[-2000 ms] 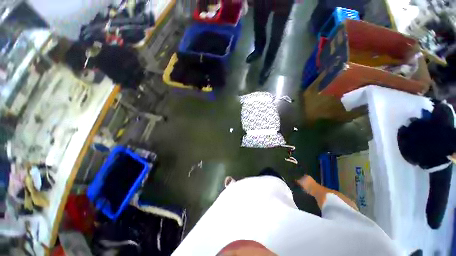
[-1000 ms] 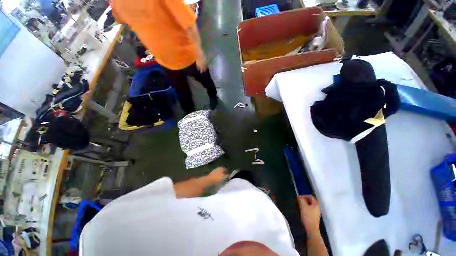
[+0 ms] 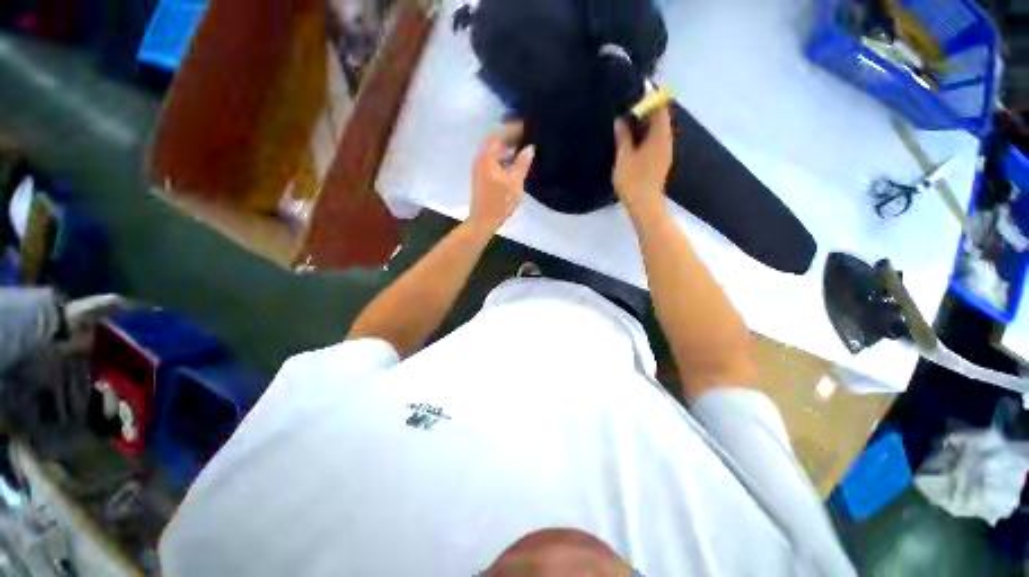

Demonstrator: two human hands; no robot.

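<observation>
A thick bunched bundle of black cloth (image 3: 564, 113) lies at the table's far left, over one end of the dark sleeve board (image 3: 739, 203). A pale tie (image 3: 615, 53) and a small yellow tag (image 3: 651, 104) show on the bundle. My left hand (image 3: 498, 180) is at the bundle's left edge, thumb and fingers bent; whether it grips cloth is unclear. My right hand (image 3: 645, 160) is on the bundle's right side, just below the tag, thumb and fingers closed around its edge. The dark iron (image 3: 863, 302) rests on the table's right side.
Scissors (image 3: 903, 194) lie beyond the iron. A blue basket (image 3: 903, 62) stands at the far edge of the white-covered table (image 3: 745, 85). A red-brown open carton (image 3: 243, 107) stands at left. Tan cardboard (image 3: 807, 400) is below the table's near edge. Another person's hand (image 3: 93, 307) shows at far left.
The view has turned to the table. Both hands have moved from beside my body onto the black bundle. The iron, scissors and basket are now fully in view; the person in orange is out of view.
</observation>
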